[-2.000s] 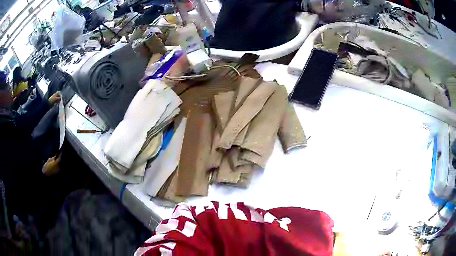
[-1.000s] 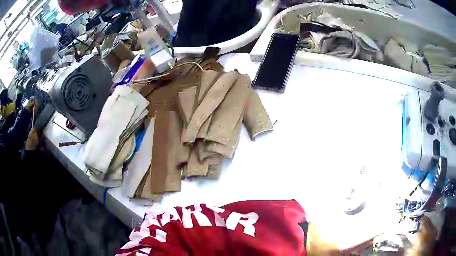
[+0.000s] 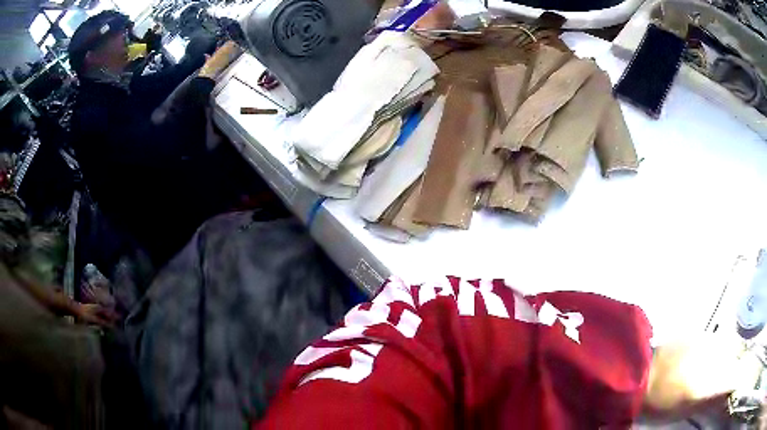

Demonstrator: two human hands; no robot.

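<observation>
My left arm in a red sleeve with white letters crosses the bottom. My left hand [image 3: 694, 374] lies at the lower right on the white table, washed out by glare; its fingers and anything under them cannot be made out. My right hand is not in view. Fanned tan strips [image 3: 563, 109] lie left of and beyond my hand, with a darker brown strip [image 3: 454, 155] beside them. A stack of white pieces [image 3: 366, 105] lies to their left.
A grey machine housing with a round vent [image 3: 304, 29] stands behind the white pieces. A dark phone-like rectangle [image 3: 652, 70] lies upper right by a bin of scraps. A dark grey garment [image 3: 240, 323] hangs left of the table edge. A person [image 3: 134, 126] works upper left.
The view has swung left, so the cloth piles sit further right and higher, and more of the person and grey garment shows. The control panel has left the picture.
</observation>
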